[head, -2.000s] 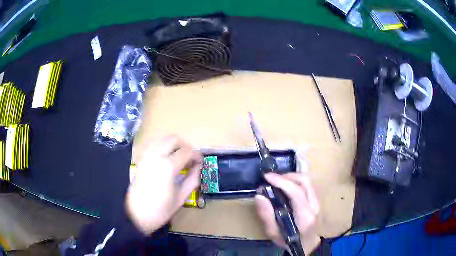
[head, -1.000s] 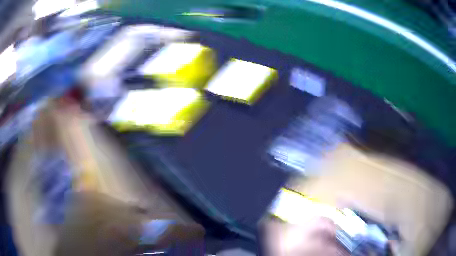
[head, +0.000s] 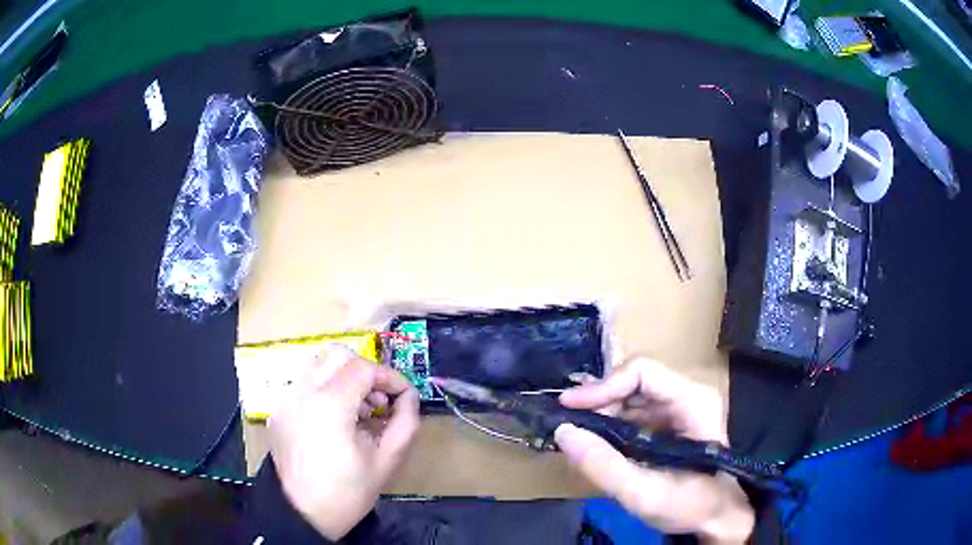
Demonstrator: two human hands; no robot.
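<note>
A black housing (head: 517,346) lies on the cardboard mat (head: 480,234), with a green circuit board (head: 410,351) at its left end. A yellow-edged battery pack (head: 279,373) lies left of it, joined to the board by thin red wires. My left hand (head: 346,431) is over the battery's right part, fingertips pinched beside the board; whether they hold a wire cannot be seen. My right hand (head: 655,447) holds the soldering iron (head: 629,436), its tip at the board's lower right edge. A thin feed tube curves below the iron.
Tweezers (head: 653,202) lie on the mat. A round-grille fan (head: 355,115) stands behind. A bubble-wrap bag (head: 213,208) and battery stacks (head: 59,192) are at left. The solder feeder (head: 815,256) with its spool (head: 853,149) is at right. The green belt (head: 533,13) runs along the back.
After a blurred view turned left, the view is back on the mat. Compared with the oldest frame, the iron's tip has come down to the board and the battery shows more fully.
</note>
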